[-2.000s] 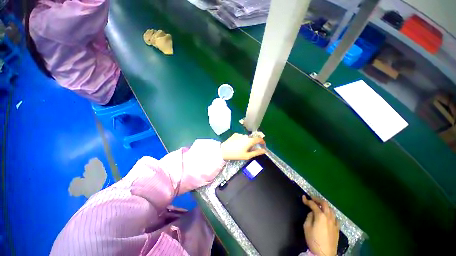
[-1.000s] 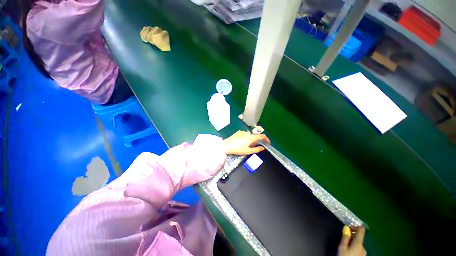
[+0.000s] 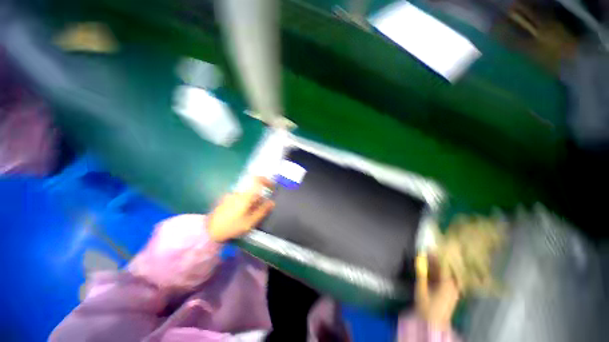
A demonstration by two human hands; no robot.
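The picture is strongly blurred. A flat black rectangular unit [image 3: 347, 207] lies on a silvery bubble bag [image 3: 320, 262], whose edges show around it. A white-and-blue label [image 3: 290, 174] is near the unit's left end. My left hand [image 3: 240, 212] is at the unit's near left corner, fingers at its edge. My right hand [image 3: 437, 284] is low at the unit's right end, with a yellow fingertip cover, beside a crumpled yellow-tan cloth [image 3: 475, 250]. Blur hides whether either hand grips anything.
A white bottle [image 3: 207, 115] stands left of a pale post [image 3: 257, 60] on the green bench [image 3: 347, 120]. A tan piece [image 3: 85, 37] lies far left. A white sheet [image 3: 425, 39] lies at the far side. Whitish sleeves [image 3: 534, 280] are at right. A pink sleeve [image 3: 25, 127] shows at left.
The view has swung right, bringing the cloth and whitish sleeves into sight. My left hand has moved from the unit's far left corner to its near left corner. My right hand remains at the right end.
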